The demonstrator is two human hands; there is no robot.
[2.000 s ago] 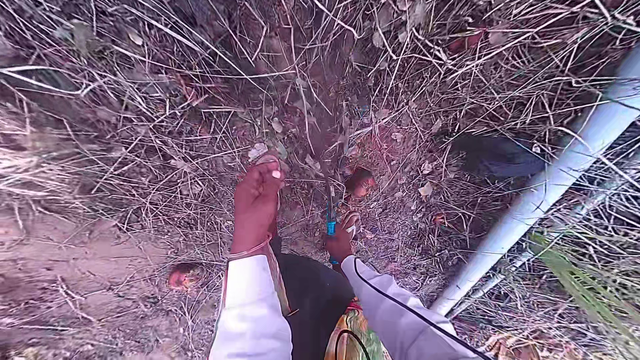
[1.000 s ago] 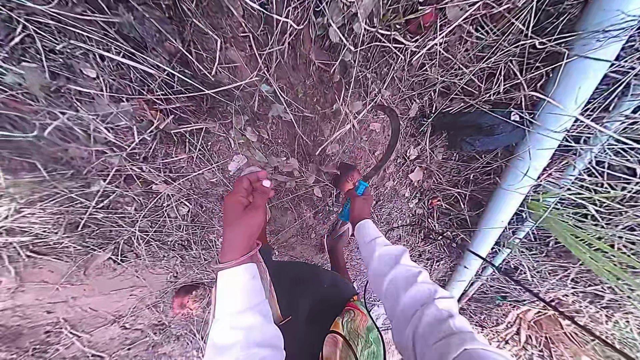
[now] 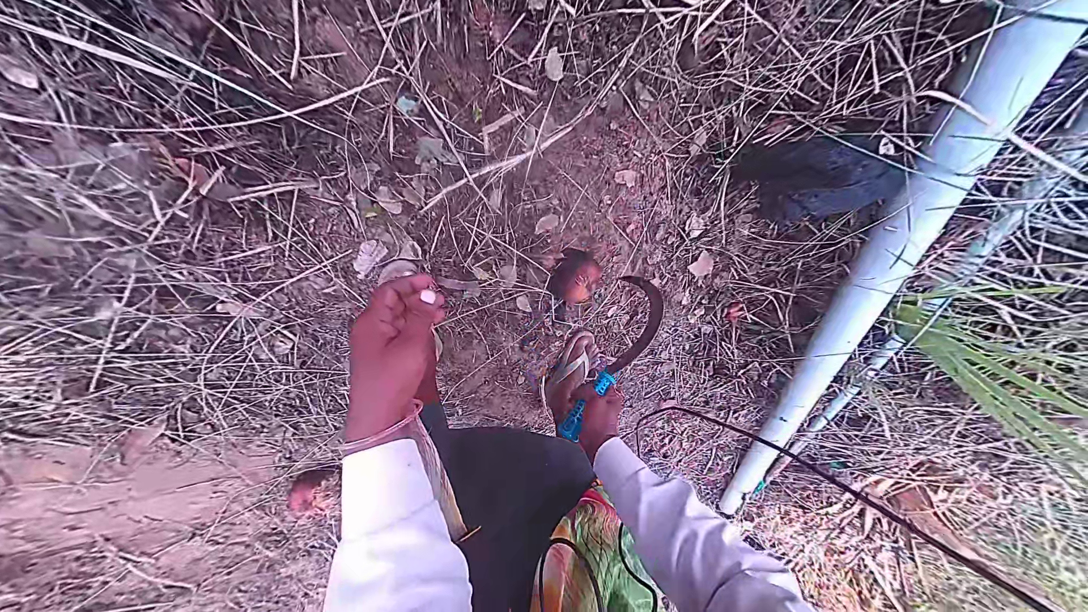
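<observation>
A sickle (image 3: 644, 327) with a curved dark blade and a blue handle is in my right hand (image 3: 600, 411), low at the centre, its blade pointing up and curving left. Beside that hand is a foot in a sandal (image 3: 578, 355). My left hand (image 3: 395, 344) is raised left of centre with its fingers curled in; whether something thin is between them cannot be told. Pale dry leaves (image 3: 371, 257) lie just beyond its fingertips. A reddish-brown round object (image 3: 575, 277) rests on the soil between the hands, above the sandal.
Dry grass and stalks (image 3: 212, 212) cover the ground. A thick pale pipe (image 3: 901, 246) slants along the right, with a dark cloth-like thing (image 3: 820, 177) beside it. Green blades (image 3: 977, 365) grow at the right. A dark cable (image 3: 816, 472) crosses the lower right. Bare soil (image 3: 110, 510) shows lower left.
The sickle, with its blade among the stalks two seconds ago, now shows its whole curved blade. My right hand has moved down since one second ago. My left hand keeps its curled shape.
</observation>
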